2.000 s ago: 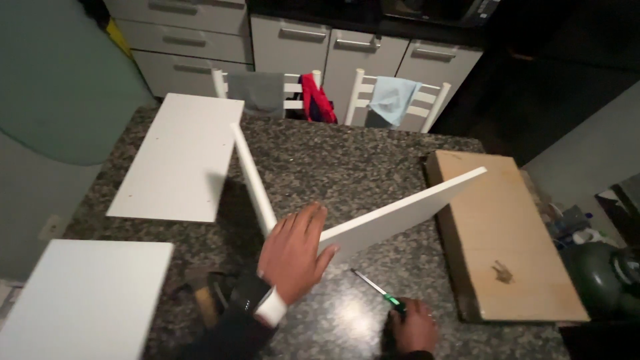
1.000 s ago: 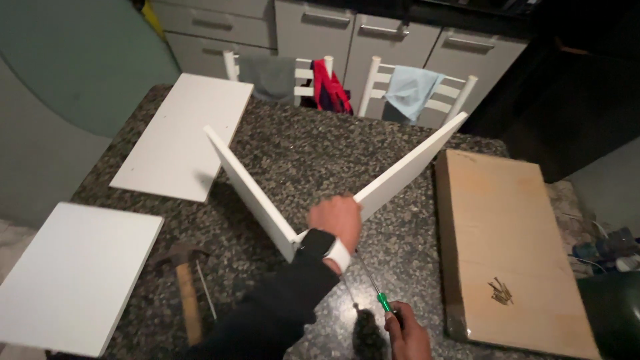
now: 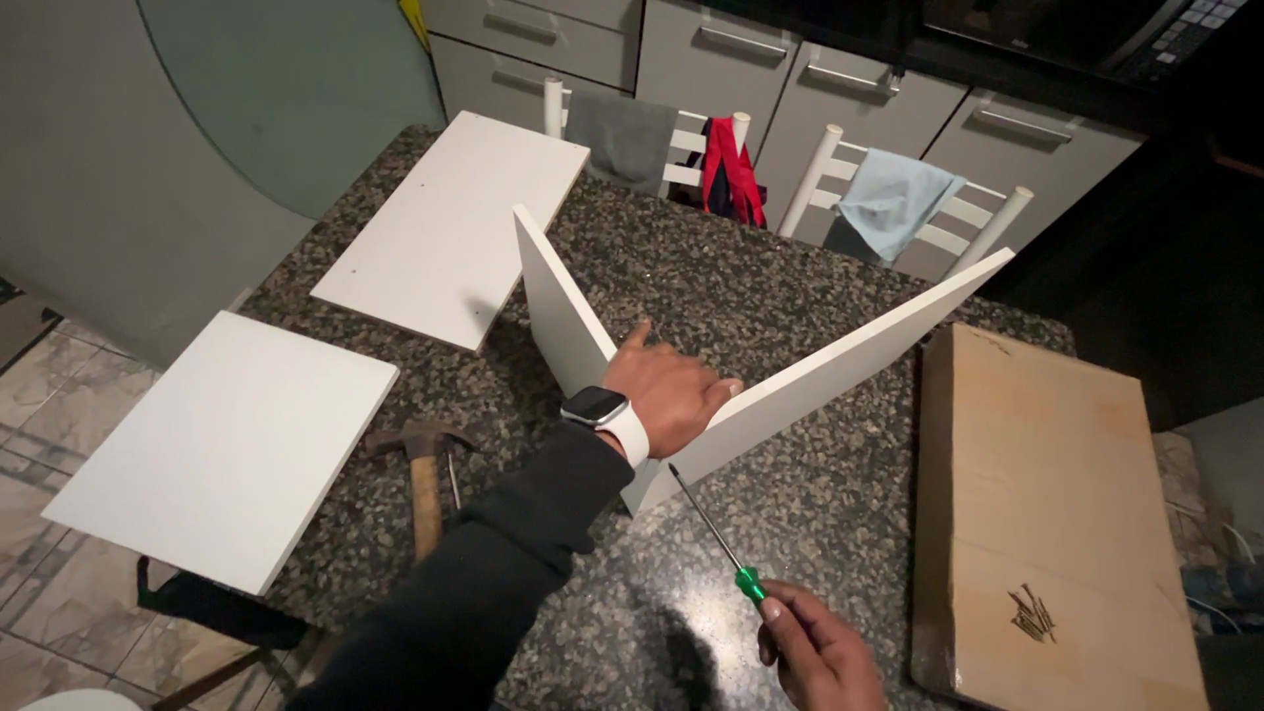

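Observation:
Two white boards stand on edge on the granite table and meet at a corner in a V, the left board (image 3: 563, 306) and the right board (image 3: 849, 355). My left hand (image 3: 667, 395), with a white-strapped watch at the wrist, rests over the corner; its index finger points away and its thumb touches the right board's top edge. The fingers' grip on the boards is partly hidden. My right hand (image 3: 820, 647) holds a screwdriver (image 3: 748, 583) by its green handle, the tip up beside the right board's face near the corner.
Two white panels lie flat at the left, one at the back (image 3: 454, 227) and one nearer (image 3: 227, 444). A claw hammer (image 3: 425, 494) lies beside my left forearm, with a thin metal rod (image 3: 453, 479). A cardboard box (image 3: 1047, 513) lies on the right; chairs (image 3: 810, 183) stand beyond the table (image 3: 711, 257).
My right hand has raised the screwdriver; two seconds ago its shaft lay low over the tabletop. My left hand has shifted on the corner, its index finger now extended.

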